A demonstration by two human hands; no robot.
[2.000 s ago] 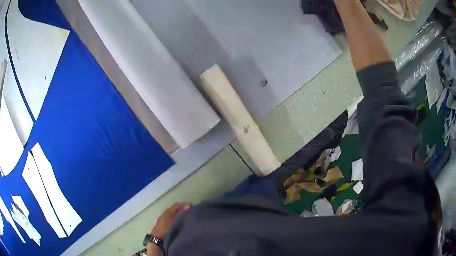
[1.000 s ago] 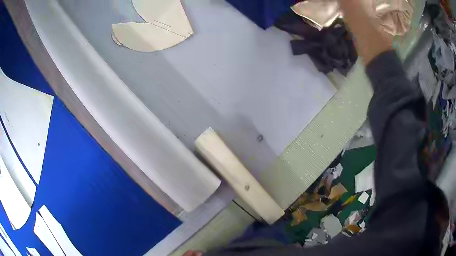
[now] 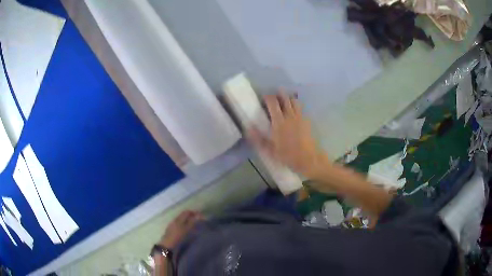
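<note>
A pale wooden bar lies slanted near the table's front edge, right of a grey-white roll. My right hand is over the middle of the bar, blurred, with fingers pointing up the picture; whether it grips the bar cannot be told. My left hand, with a dark band at the wrist, rests at the table's near edge, its fingers partly hidden. Blue fabric lies at the left, with white card pattern pieces on it.
Dark scraps and a shiny beige bundle lie at the table's upper right. Grey-white underlay paper covers the table. Beyond the pale-green table edge, offcuts and plastic litter the green floor.
My right hand has come from the scraps at the upper right down to the wooden bar. The view has shifted, and my left hand shows more fully than one second ago.
</note>
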